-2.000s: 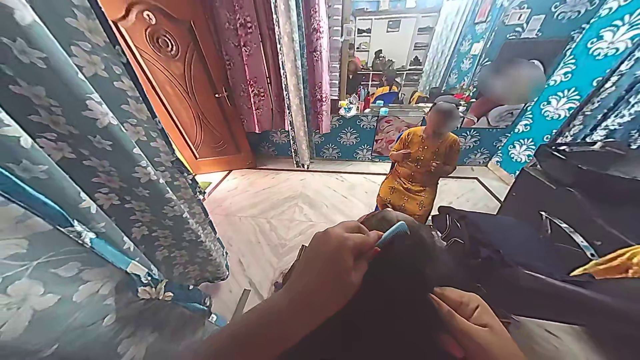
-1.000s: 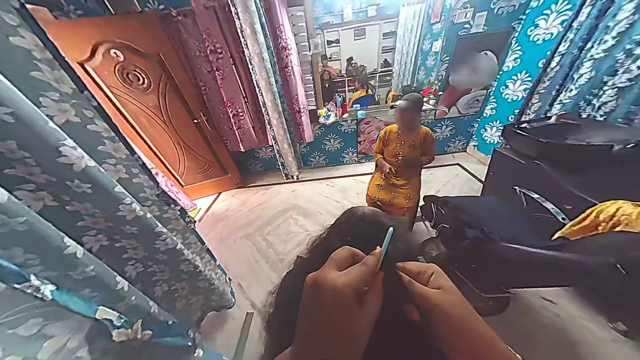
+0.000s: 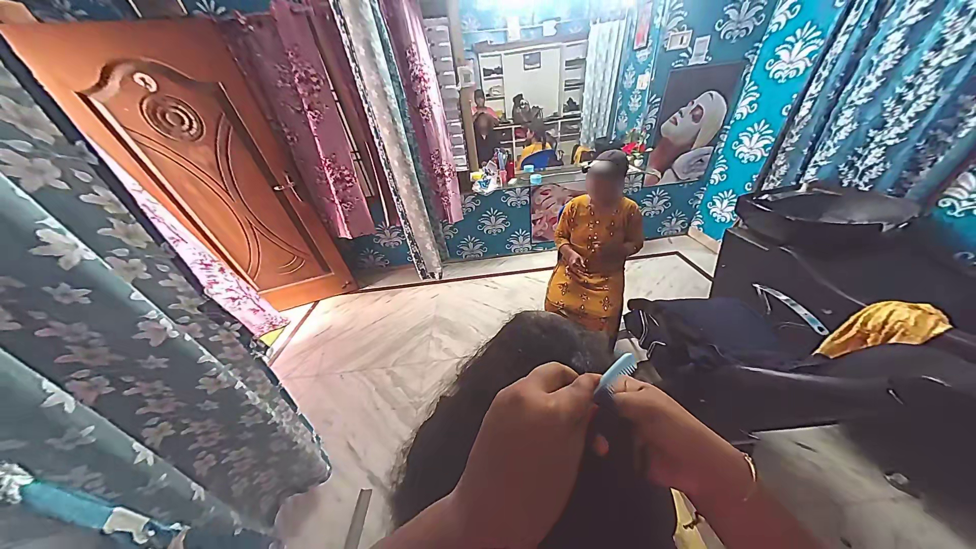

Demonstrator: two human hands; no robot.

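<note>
Below me in the head view is the back of a person's head with long dark hair (image 3: 473,396). My left hand (image 3: 534,427) is closed over the hair near the crown, its fingertips at a light blue comb (image 3: 616,371). Beside it, my right hand (image 3: 663,427) touches the same spot, fingers bent around the comb's lower part and a section of hair. The comb's toothed end points up and right between my hands. Which hand bears the comb now is hard to tell, as fingers overlap. A thin bangle circles my right wrist.
Another person in a mustard outfit (image 3: 598,244) stands ahead. To the right are a black shampoo chair and basin (image 3: 831,217) with a yellow cloth (image 3: 888,324). Grey floral curtains (image 3: 152,328) hang at left, near a wooden door (image 3: 183,152). A mirror (image 3: 526,91) is on the far wall.
Two seconds ago my hands were apart over the hair; now they meet near the crown. The comb, upright between my hands one second ago, now leans to the right.
</note>
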